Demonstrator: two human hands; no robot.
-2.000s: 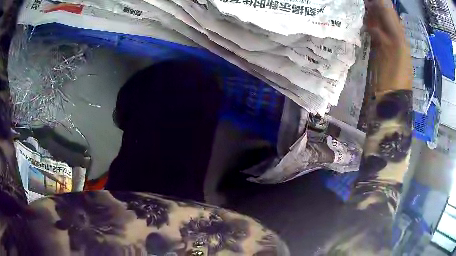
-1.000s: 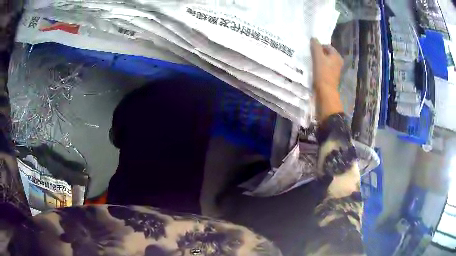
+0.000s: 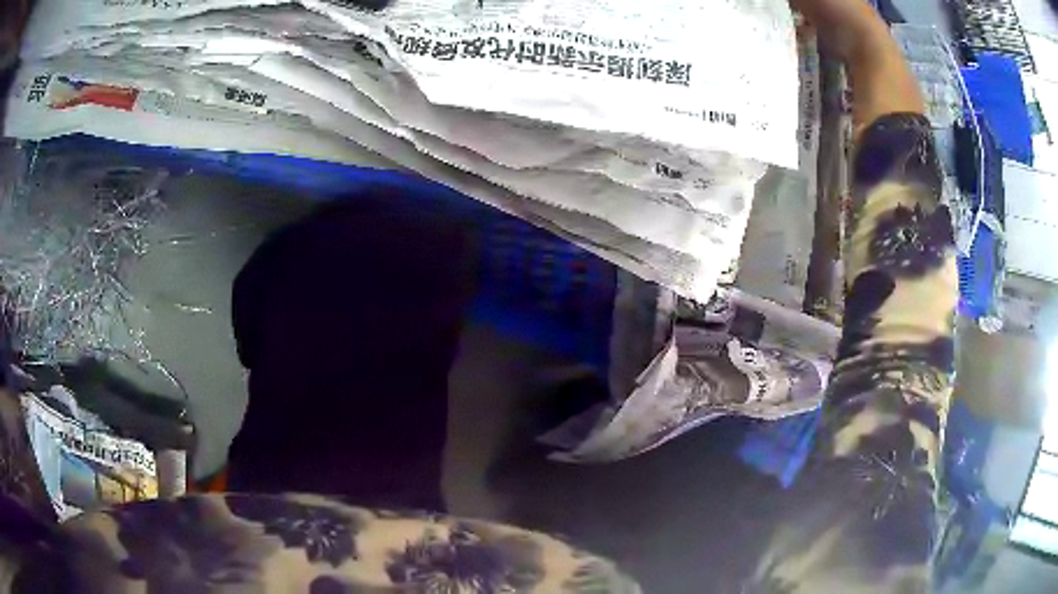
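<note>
A thick, ragged-edged stack of newspaper sheets (image 3: pixel 580 81) lies in front of me, across the top of the view, over a blue crate (image 3: pixel 348 172). My right hand (image 3: pixel 830 21) is at the top edge, beyond the stack's right corner. Its fingers are cut off by the frame, so whether it holds anything is hidden. My left hand is not in view. A printed newspaper liner (image 3: pixel 743 377) drapes over the packing crate's near edge, partly behind my right sleeve.
Clear plastic scraps (image 3: pixel 87 255) lie at the left. A folded newspaper bundle (image 3: pixel 93 458) is at the lower left. Another blue crate (image 3: pixel 980 267) stands at the far right. My dark trouser leg (image 3: pixel 348 348) fills the middle.
My right hand has left the stack's right corner and moved up and right to the frame's edge. The top sheet, lifted at its corner a second ago, now lies flatter.
</note>
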